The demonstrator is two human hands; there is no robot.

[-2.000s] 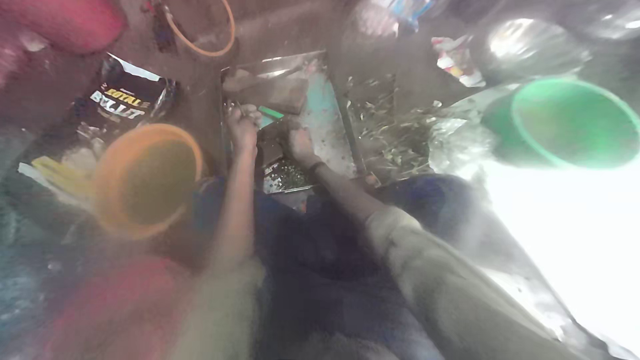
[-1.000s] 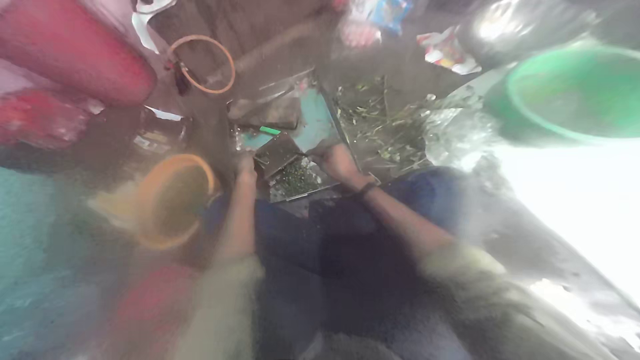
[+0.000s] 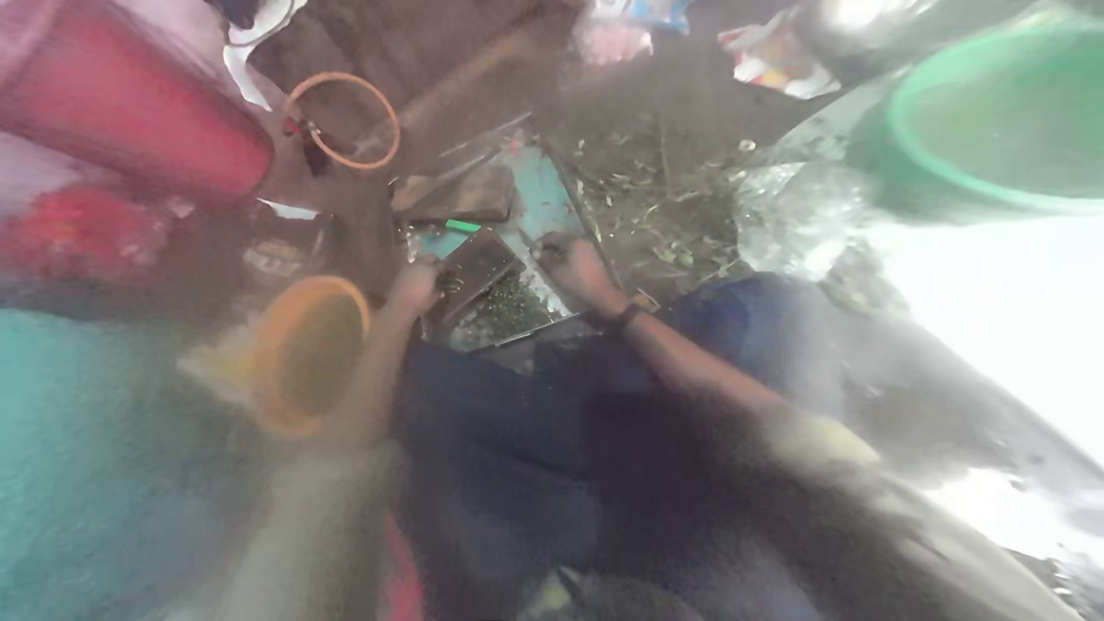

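A shallow metal tray (image 3: 542,194) lies in front of my knees, holding a wooden block (image 3: 457,194), a small green object (image 3: 462,226) and a heap of chopped green bits (image 3: 509,309). My left hand (image 3: 418,285) rests at the left end of a dark flat board (image 3: 483,263), fingers curled at its edge; blur hides whether it grips it. My right hand (image 3: 573,267), with a dark band at the wrist, is closed around a small, thin dark tool (image 3: 526,241) over the tray's right part. What kind of tool it is cannot be told.
An orange tub (image 3: 310,358) stands left of my left forearm, with an orange ring (image 3: 342,121) beyond it. A red container (image 3: 129,103) is at the upper left. Plant scraps (image 3: 664,207) litter the ground right of the tray, near clear plastic (image 3: 802,216) and a green tub (image 3: 1009,121).
My right hand has moved away from my left, toward the tray's right side. The dark board shows more plainly between the hands. The view has shifted.
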